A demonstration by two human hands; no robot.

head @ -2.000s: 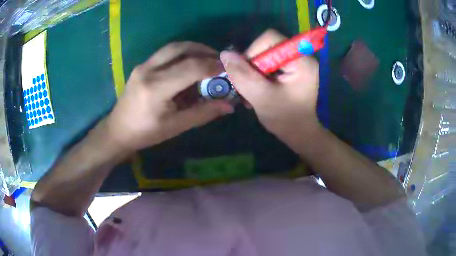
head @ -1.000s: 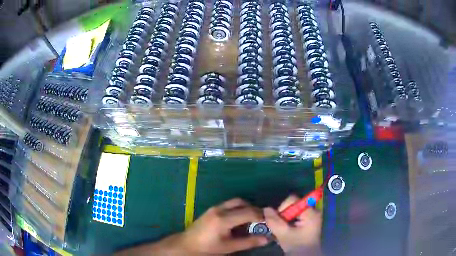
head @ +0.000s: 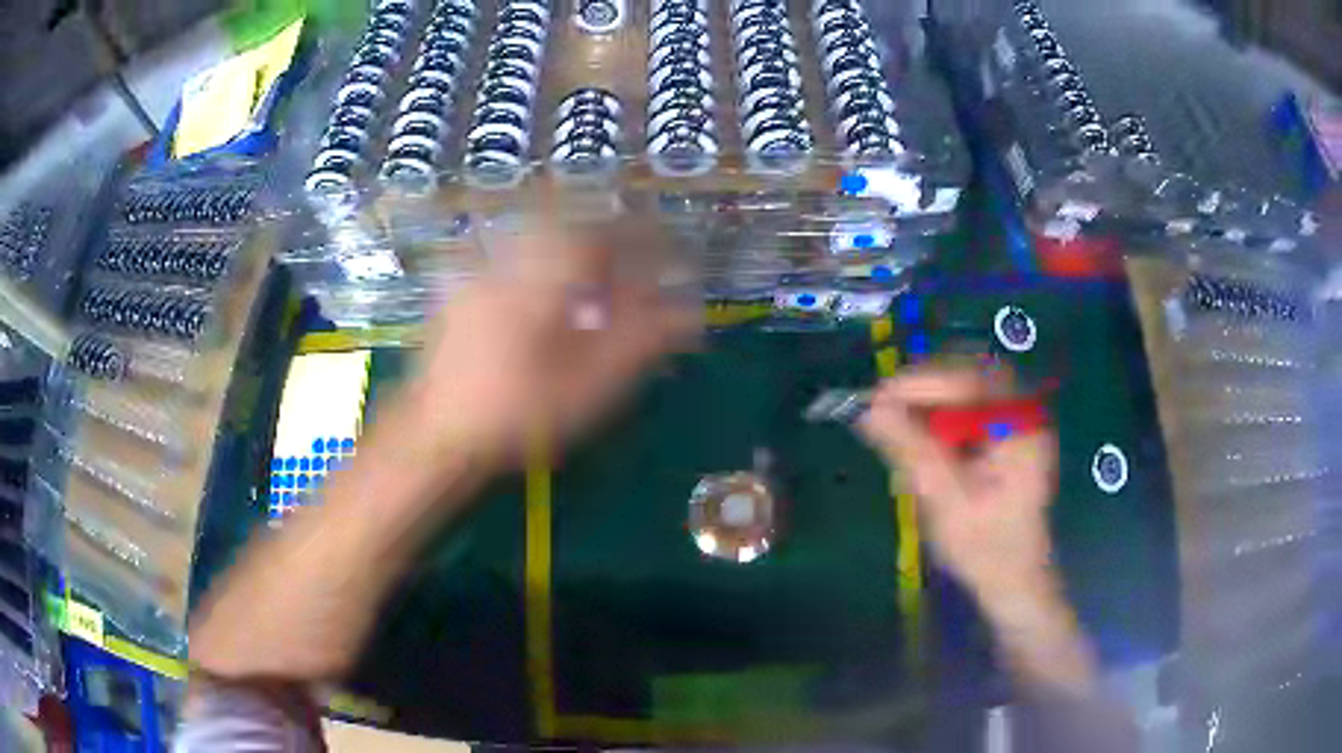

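Observation:
A round shiny metal part point(head: 733, 515) with a pale centre lies on the dark green mat point(head: 618, 589), apart from both hands. My left hand point(head: 567, 331) is strongly blurred, above the mat at the front edge of the big clear tray; whether it holds anything cannot be told. My right hand point(head: 971, 471) is right of the part and holds the red pen-type tool point(head: 979, 425). The tool's grey tip point(head: 839, 405) points left above the mat. The clear tray point(head: 589, 243) holds rows of silver-and-black rings point(head: 682, 88).
Two white-rimmed discs lie at right, one farther back point(head: 1016, 327) and one nearer point(head: 1110, 468). A sheet of blue dots point(head: 320, 412) lies at left. Side trays stand left point(head: 125, 471) and right point(head: 1251, 397). Yellow papers point(head: 228, 111) lie at far left.
The view has shifted. My left hand has let go of the round part and moved forward toward the tray. A round part now lies on the mat. My right hand has moved right with the tool.

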